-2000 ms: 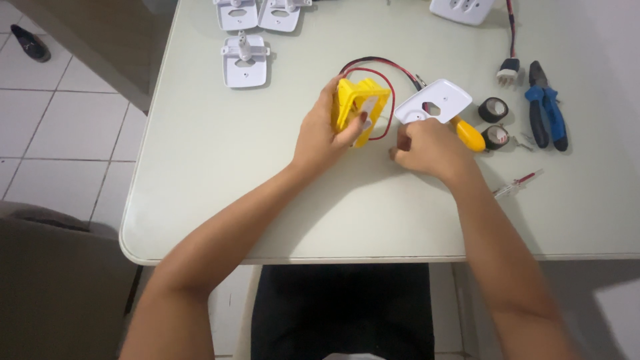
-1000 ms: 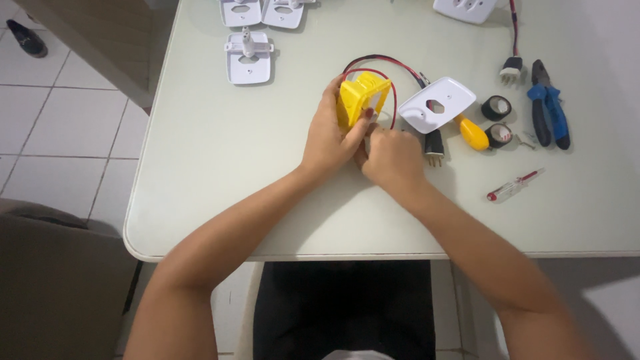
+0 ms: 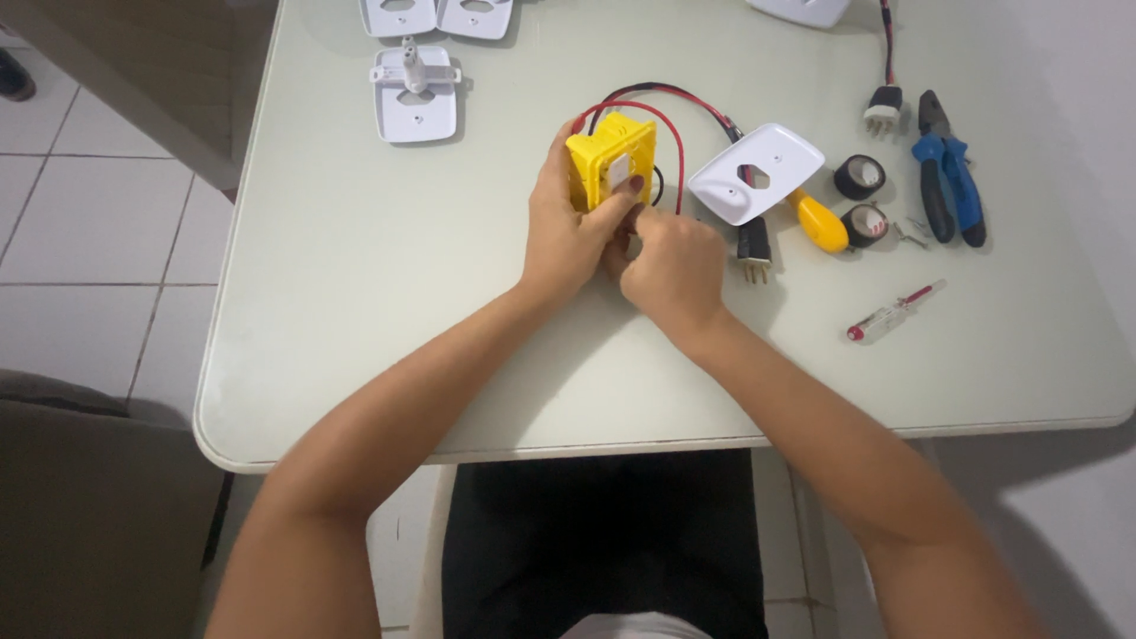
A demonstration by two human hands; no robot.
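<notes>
My left hand (image 3: 572, 213) grips a yellow plastic electrical box (image 3: 612, 151), its thumb on a white part (image 3: 619, 170) inside the open face. Against the lower edge of the box, my right hand (image 3: 670, 257) has its fingers bent; whatever they pinch is hidden. A red wire (image 3: 679, 146) loops over from the box, and a red and black cable (image 3: 683, 93) curves behind it. Right of the box lies a white outlet cover plate (image 3: 757, 174), tilted, with a black plug (image 3: 754, 248) partly under it.
Right of the plate are a yellow handle (image 3: 821, 222), black tape rolls (image 3: 859, 177), small screws (image 3: 910, 235), blue and black pliers (image 3: 950, 173), a tester screwdriver (image 3: 892, 312) and another plug (image 3: 884, 108). White plates (image 3: 417, 115) lie at the back left, one bearing a white fitting. The table's front edge (image 3: 603, 451) is near my forearms.
My right hand has moved left from beside the cover plate to the yellow box, uncovering the black plug and the tester screwdriver. My left hand has kept hold of the box.
</notes>
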